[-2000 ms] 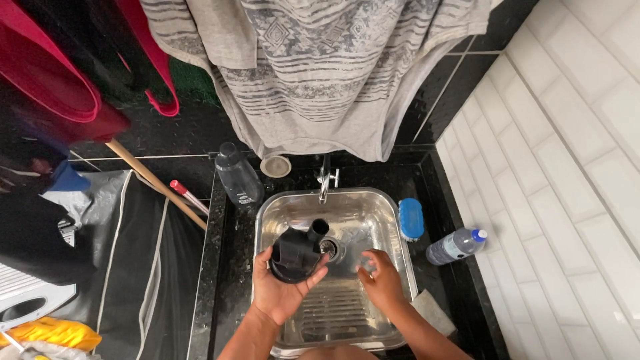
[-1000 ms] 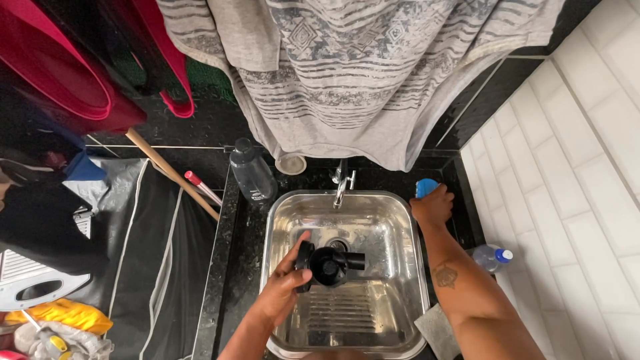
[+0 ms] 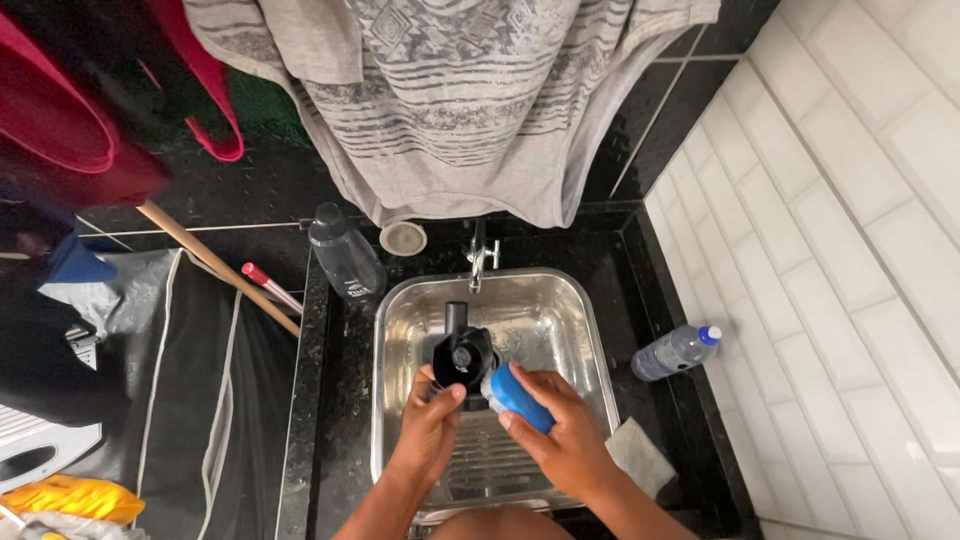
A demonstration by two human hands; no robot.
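Observation:
Over the stainless steel sink [image 3: 592,345], my left hand [image 3: 431,420] holds a black plastic part [image 3: 463,358], a round hollow cup with a short tube pointing toward the tap. My right hand [image 3: 559,420] grips a blue scrub brush [image 3: 519,399] by its back. The brush's pale bristles face the right rim of the black part, touching it or very close; I cannot tell which. Behind them, the chrome tap [image 3: 477,259] stands at the sink's back edge.
On the black stone counter [image 3: 337,450] are a dark bottle [image 3: 345,255], a round strainer or lid [image 3: 403,238], a clear bottle with a blue cap [image 3: 675,351] and a greyish sponge or cloth [image 3: 640,456]. A grey patterned shirt [image 3: 465,112] hangs low above the tap. A wooden pole [image 3: 217,266] leans at left.
My right hand reached to the blue brush at the counter's right side one second ago; now it holds the brush beside the black part. My left hand has turned the part so its tube points away from me.

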